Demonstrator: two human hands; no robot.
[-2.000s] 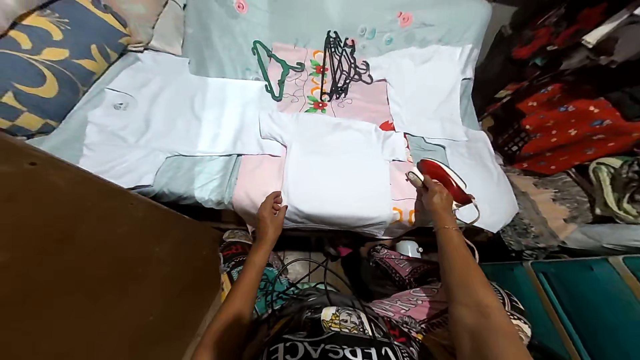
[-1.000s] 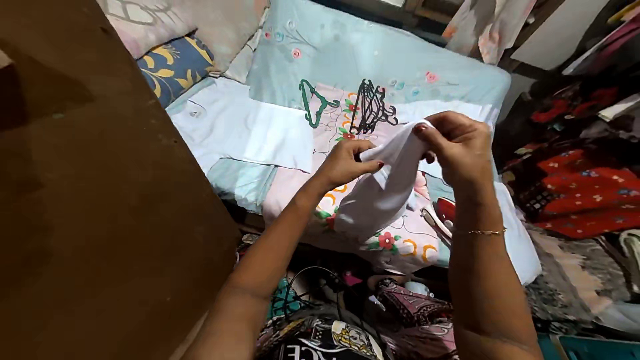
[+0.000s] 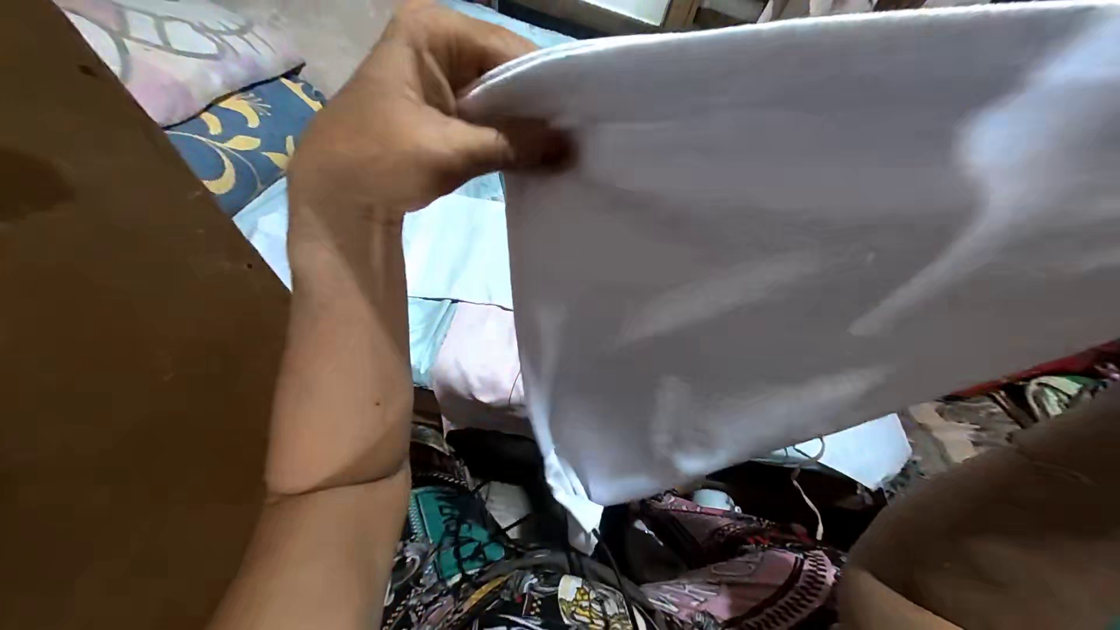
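A white cloth garment (image 3: 744, 245) hangs spread out close to the camera and covers much of the view. My left hand (image 3: 437, 114) grips its upper left corner, thumb in front. My right hand is not in view; only the right arm (image 3: 997, 516) shows at the lower right, with the far side of the garment running off the right edge. Another white garment (image 3: 455, 249) lies on the bed behind my left wrist. The iron and the hangers are hidden; a pale cord (image 3: 807, 503) hangs below the held garment.
A large brown wooden panel (image 3: 131, 376) stands close on the left. Behind it lie a blue pillow with yellow leaves (image 3: 241, 136) and a pale patterned pillow (image 3: 179, 52). Patterned clothing (image 3: 744, 569) is low in front. More cloth lies at the right (image 3: 971, 420).
The white garment lay flat on the pink cloth, then was bunched up between both hands; now it is raised and spread wide before the camera. My right hand has left the view.
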